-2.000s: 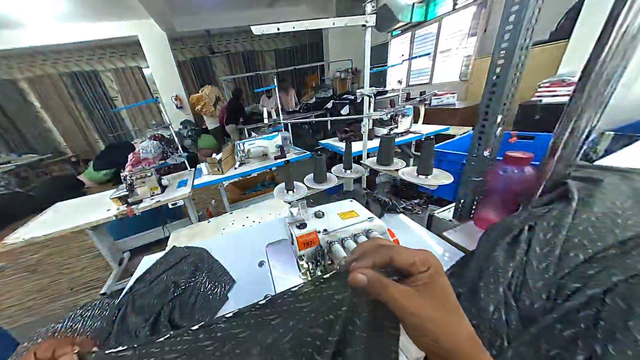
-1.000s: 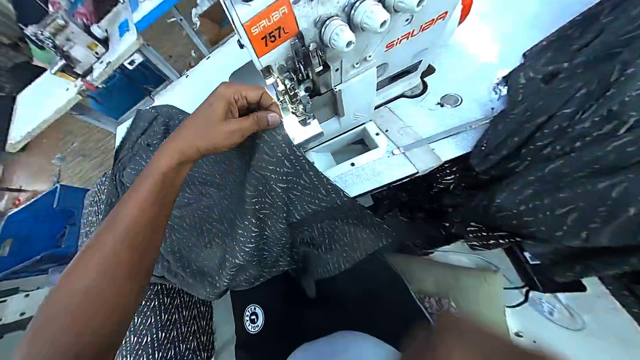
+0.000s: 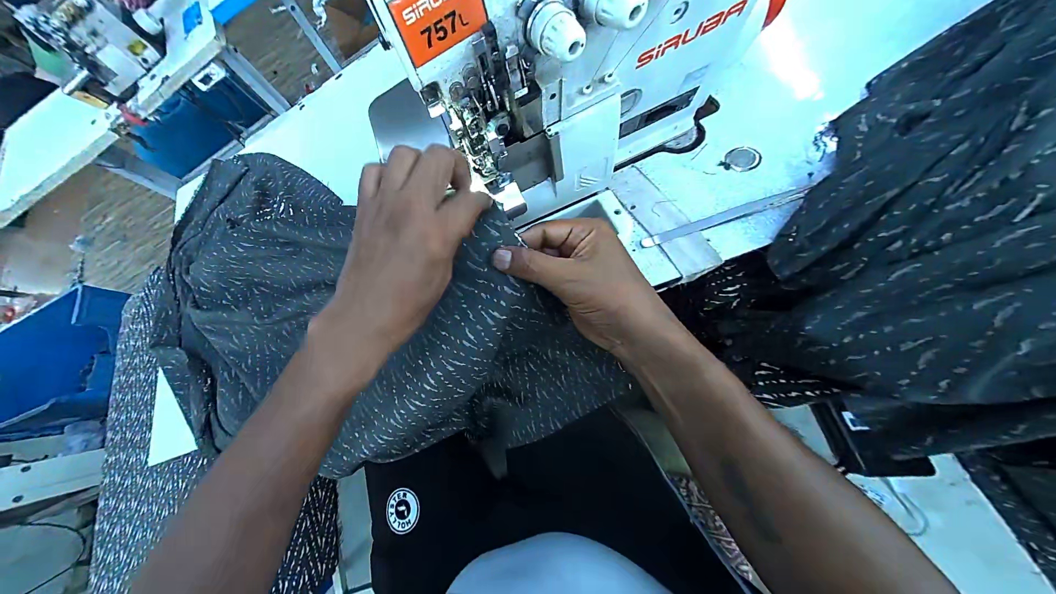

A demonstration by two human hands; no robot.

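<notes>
A white Siruba overlock sewing machine (image 3: pixel 594 107) stands at the top middle, its needles and presser foot (image 3: pixel 495 177) over the edge of a dark grey fabric piece with white flecks (image 3: pixel 445 363). My left hand (image 3: pixel 412 214) lies on this fabric just left of the presser foot, thumb and fingertips pinching it near the edge. Close in front of the foot, my right hand (image 3: pixel 569 264) pinches the fabric's edge between thumb and forefinger. The fabric spreads over the table's left side and hangs down over my lap.
More flecked dark fabric (image 3: pixel 932 231) is heaped at the right. A second sewing machine (image 3: pixel 99 49) stands on a table at the upper left. Below it, at the left edge, is a blue bin (image 3: pixel 58 355). A flat metal strip (image 3: pixel 726 216) lies right of the machine bed.
My right hand has come up to the fabric edge before the presser foot, where only my left hand was one second ago. The view has turned down toward the machine since the first frame.
</notes>
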